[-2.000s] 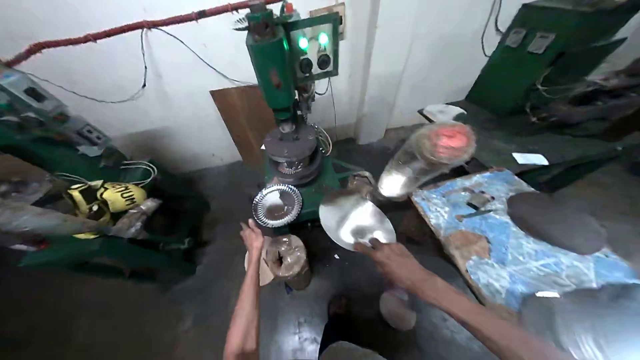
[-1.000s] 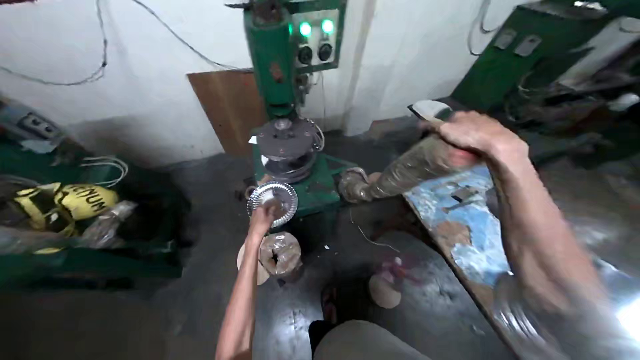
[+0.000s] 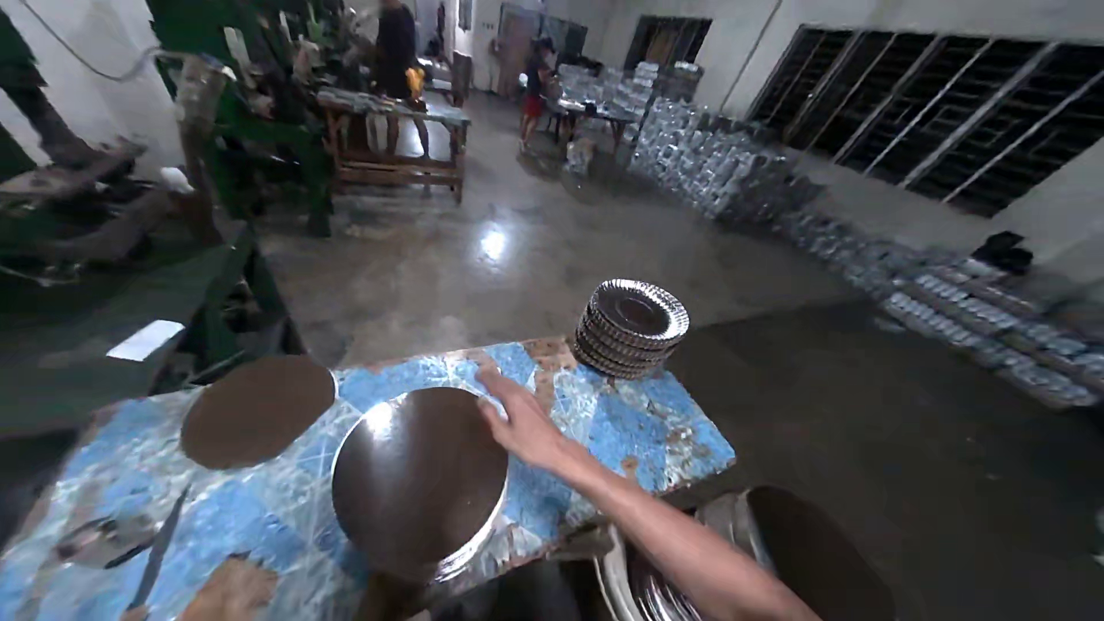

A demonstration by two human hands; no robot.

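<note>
My right hand (image 3: 522, 423) reaches over a worn blue-covered table (image 3: 595, 470), fingers apart, at the right edge of a stack of round sheet-metal discs (image 3: 418, 483). Whether the fingertips touch the stack's rim cannot be told. Another round disc (image 3: 259, 412) lies flat to the left. A stack of metal plates with fluted rims (image 3: 632, 328) stands at the table's far edge. A knife-like blade (image 3: 162, 548) lies at the lower left. My left hand does not show, apart from a possible fingertip at the bottom left edge.
Round metal containers (image 3: 733, 526) stand below the table's near right edge. Green machinery (image 3: 259, 147) fills the left. Two people are farther back, one behind a wooden workbench (image 3: 397, 112). Long piles of shiny metal pieces (image 3: 716, 159) line the right wall.
The view has swung far right, from the green press to the table. My right hand, seen earlier at a wrapped cylindrical bundle, is now beside the disc stack. My left hand was at a fluted plate earlier.
</note>
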